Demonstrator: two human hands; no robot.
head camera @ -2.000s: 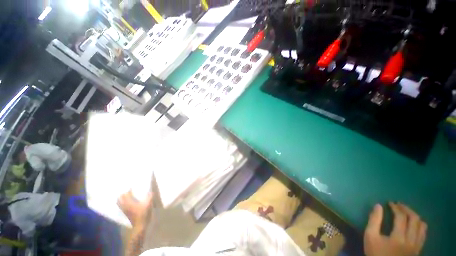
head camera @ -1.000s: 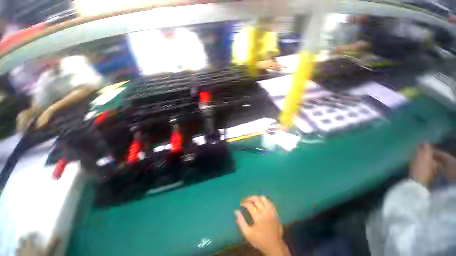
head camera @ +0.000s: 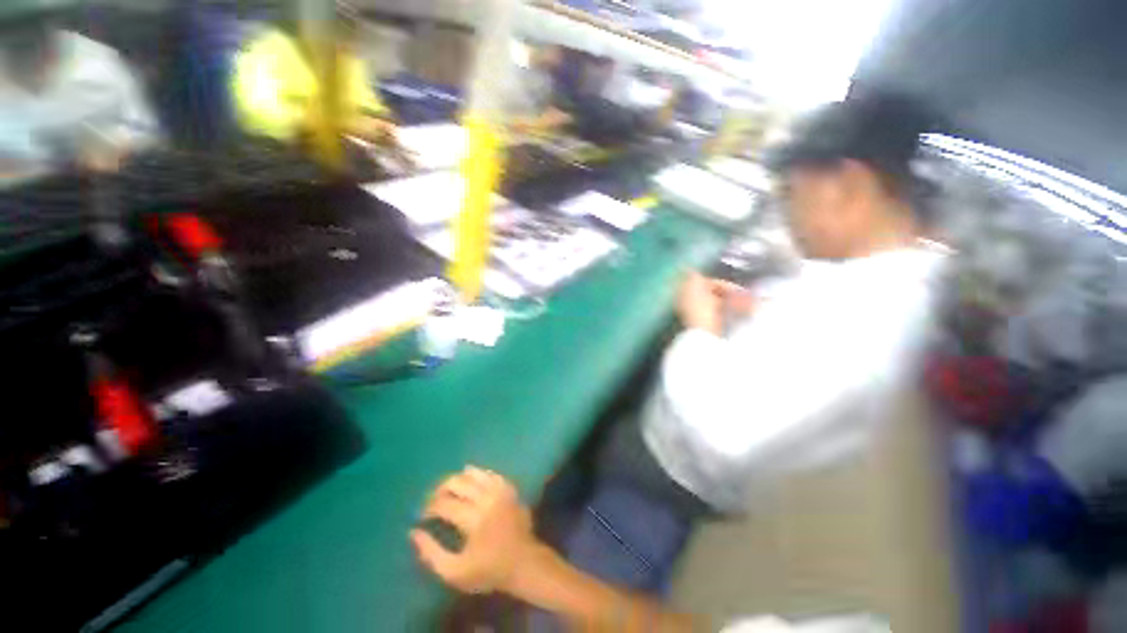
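My right hand (head camera: 480,532) is bare and rests at the near edge of the green mat (head camera: 414,433). Its thumb and fingers are curled around a small dark round unit (head camera: 441,533), likely a watch case; its details are blurred. My left hand is not in view. Left of my right hand is the black clamping fixture (head camera: 247,464), with a red clamp grip (head camera: 124,416) and another red grip (head camera: 192,235) farther back.
A seated person in a white coat (head camera: 803,359) is close on the right, hands over the bench. A yellow post (head camera: 473,210) stands behind the mat, with crumpled white wipes (head camera: 476,325) at its foot and a component tray (head camera: 556,251) beyond. More people sit across the bench.
The view has swung right, bringing the neighbouring person fully in. The white tray and papers at left, and my left hand, have left the picture. My right hand still holds the dark unit.
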